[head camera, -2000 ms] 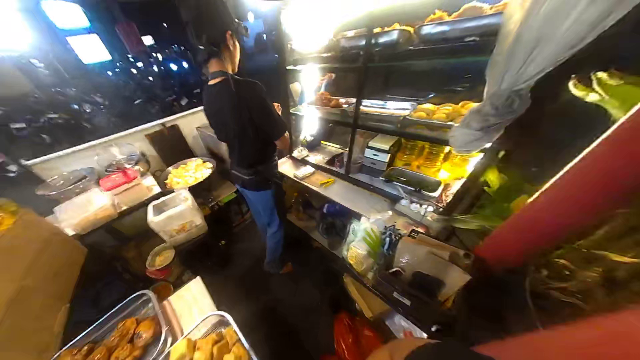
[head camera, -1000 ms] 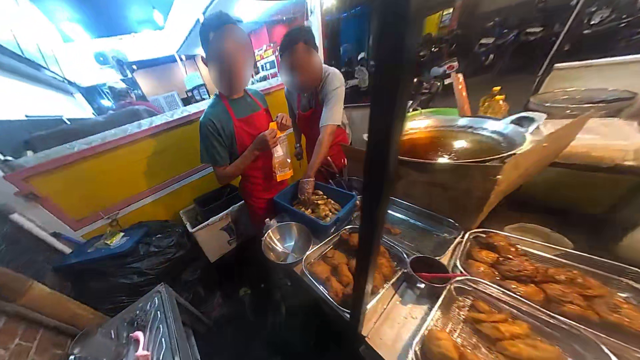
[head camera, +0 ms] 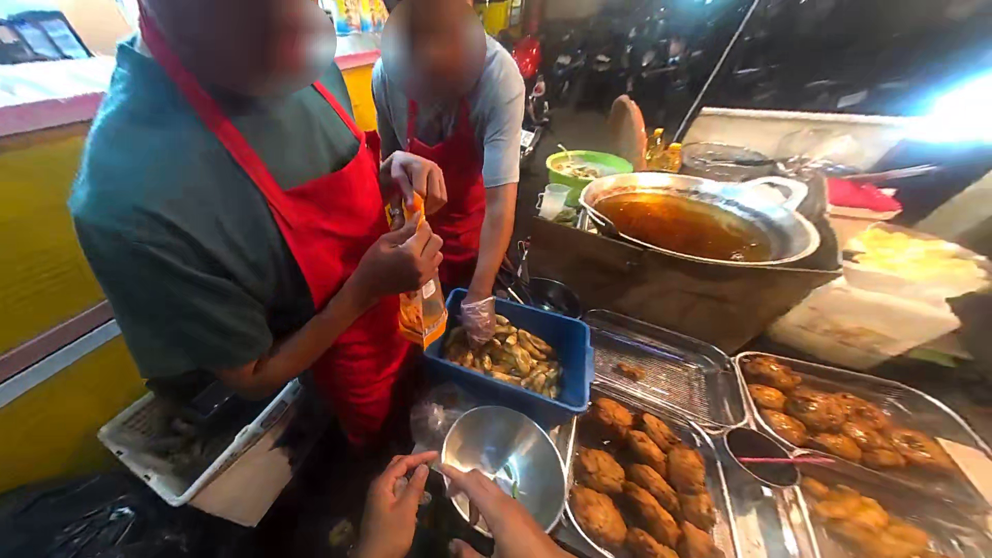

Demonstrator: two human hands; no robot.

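My left hand (head camera: 397, 504) is raised at the bottom centre with its fingers apart. To its right, my right hand (head camera: 500, 508) reaches over the near rim of a metal bowl (head camera: 535, 457); whether it touches the bowl I cannot tell. The fingertips of both hands nearly meet, and a thin clear plastic bag (head camera: 438, 418) lies just beyond them. Past the bowl stands a blue plastic tub (head camera: 573, 360) of pale food pieces, with a co-worker's gloved hand (head camera: 479, 319) in it. Another co-worker's hands hold an orange-and-clear packet (head camera: 423, 310). Fried pieces (head camera: 647, 473) fill a tray beside the bowl.
Two people in red aprons stand across from me. A wide pan of brown oil (head camera: 682, 225) sits behind a cardboard panel. More trays (head camera: 852, 403) of fried food and a dark cup (head camera: 763, 457) are at right. A white crate (head camera: 225, 457) stands at lower left.
The view has swung from the stall's shelves to the co-workers and moved closer to them. My two hands have come into view by the metal bowl.
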